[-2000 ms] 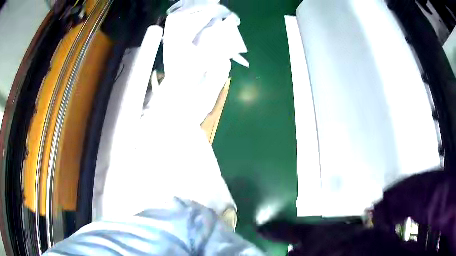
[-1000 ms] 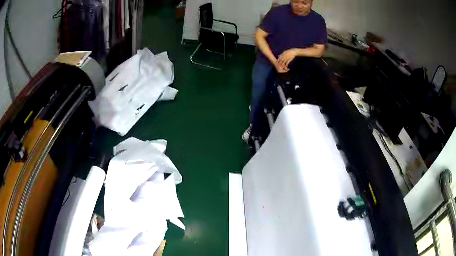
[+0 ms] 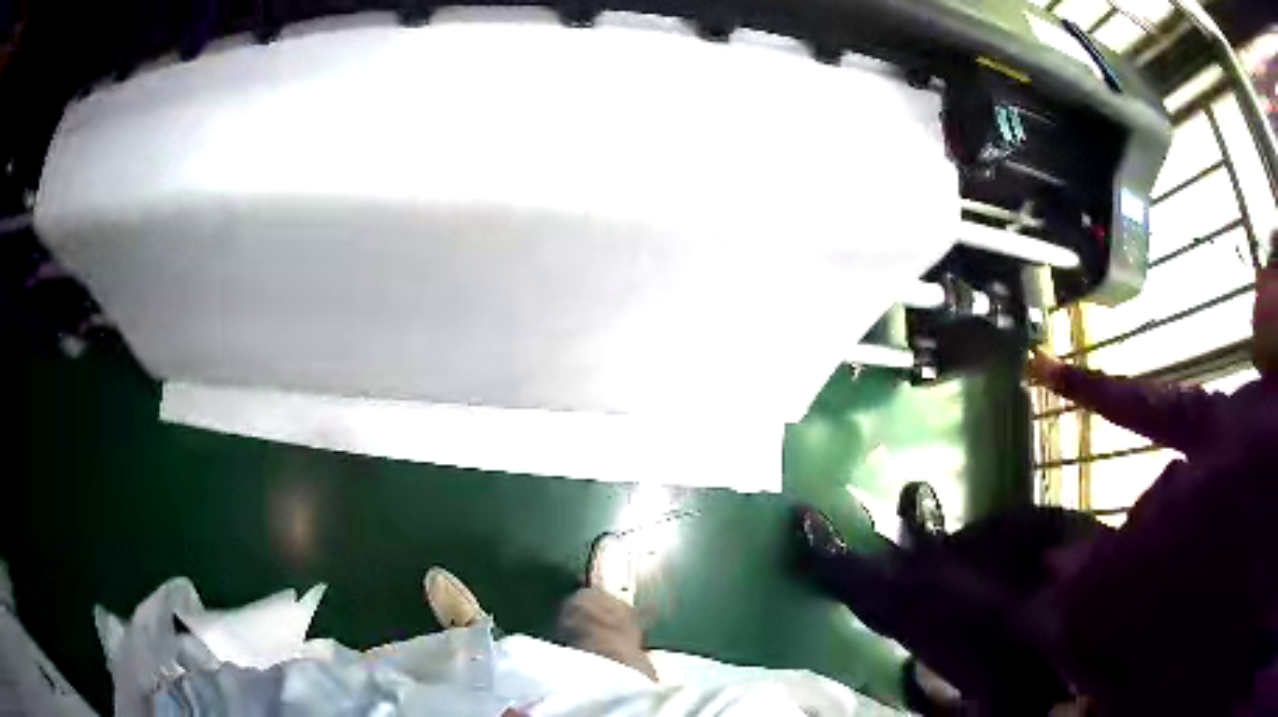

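Note:
The wide white plotter paper point(image 3: 491, 238) lies over the long black plotter point(image 3: 841, 25) and hangs down its front, with its lower edge over the green floor. The plotter carriage point(image 3: 1002, 129), dark with teal parts, is at the right end of the beam, just past the paper's edge. Silver-grey rollers point(image 3: 1023, 241) show below it. Neither my left hand nor my right hand can be made out. My light blue sleeve or shirt and my shoes show at the bottom edge.
A person in dark clothes point(image 3: 1177, 560) stands close at the right, one hand near the plotter's end. A lit control panel point(image 3: 1132, 210) is on that end. Barred windows point(image 3: 1205, 210) are behind. Crumpled white sheets point(image 3: 252, 623) lie at the lower left.
My view has turned, so the plotter now runs across the picture instead of away from me. The person at its far end and the orange-bedded machine are out of view.

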